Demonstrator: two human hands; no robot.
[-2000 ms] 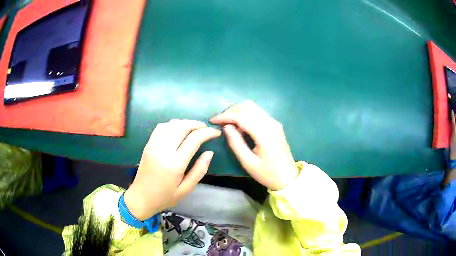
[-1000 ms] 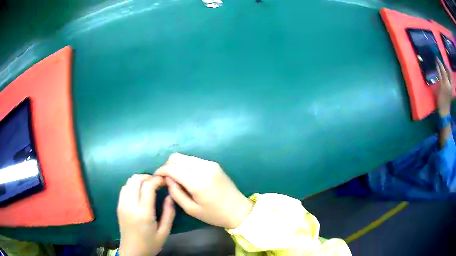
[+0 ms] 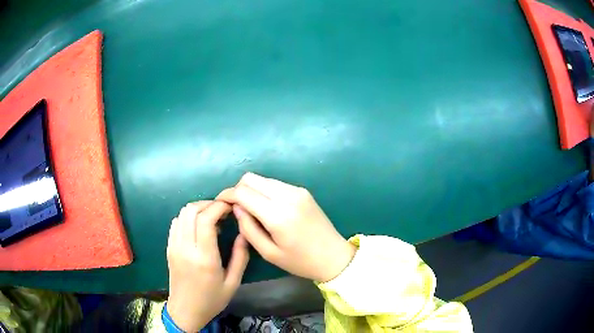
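Observation:
My left hand [image 3: 203, 263] and my right hand [image 3: 286, 224] are together over the near edge of the green belt surface [image 3: 339, 78]. Their fingertips touch or nearly touch, with the fingers curved. No object shows in either hand; the space between the fingertips is partly hidden. A tablet [image 3: 29, 172] with a strong white glare lies on an orange-red foam carrier [image 3: 88, 162] at the left, cut off by the picture edge. Both hands are away from it.
Another tablet [image 3: 576, 62] lies on an orange-red foam carrier [image 3: 553, 71] at the far right. Beside it, a person's blue sleeve [image 3: 547, 218] shows. A yellow-green garment [image 3: 39, 312] is at the lower left. A yellow floor line [image 3: 498, 281] runs below the belt.
Since two seconds ago the view has turned right, and the left carrier sits lower and further left. Since one second ago the view has shifted slightly; my hands remain together.

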